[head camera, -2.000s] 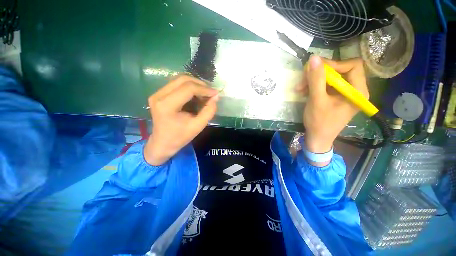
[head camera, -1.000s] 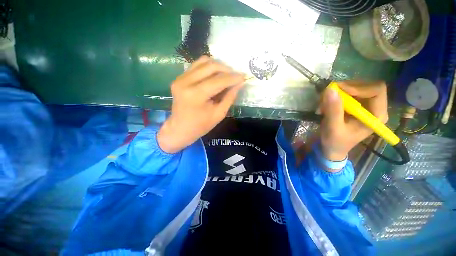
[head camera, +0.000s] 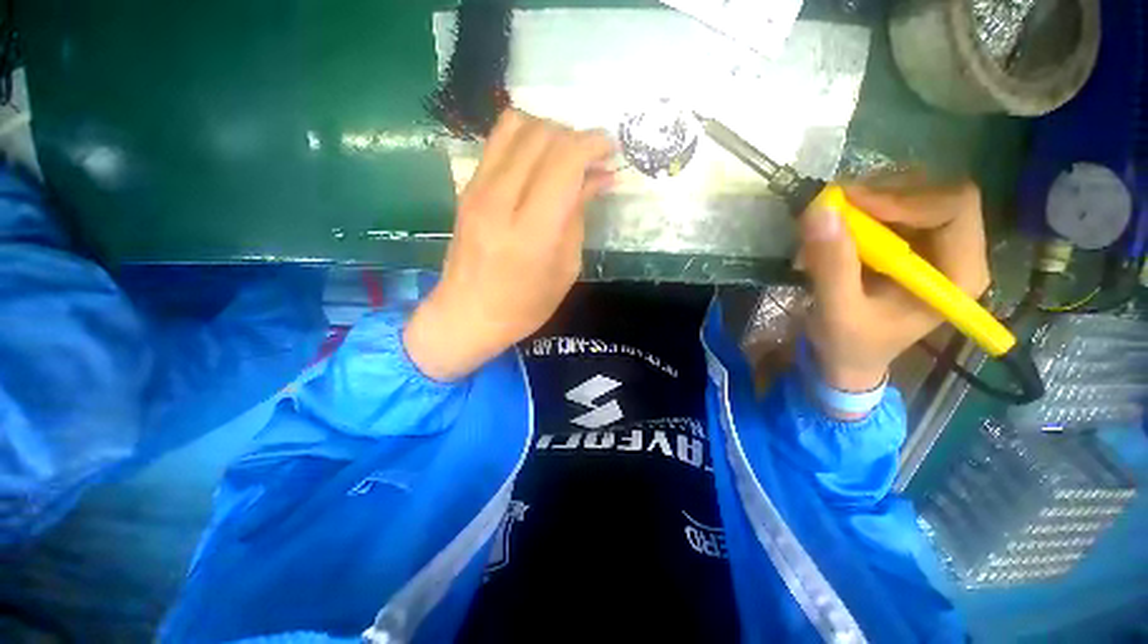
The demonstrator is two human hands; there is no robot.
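My right hand holds the yellow soldering iron like a pen, its metal tip pointing up-left at the right side of a small silvery pile. The pile lies on the pale work pad. My left hand is at the pad's lower left, thumb and fingertips pinched together just left of the pile. A tiny thin piece seems to stick out of the fingertips towards the pile; its shape is too small to tell. A dark bristly bundle lies on the pad's left edge, above my left hand.
A round beige pot with silvery scraps stands at the upper right. A blue box with a pale round knob is beside it. A white strip lies above the pad. Clear ridged trays sit at lower right. Another person's blue sleeve is at left.
My left hand has moved right to the silvery pile with its pinch. The iron has moved down and right in the picture, its tip now close to the pile. The view has shifted, and the fan has left it.
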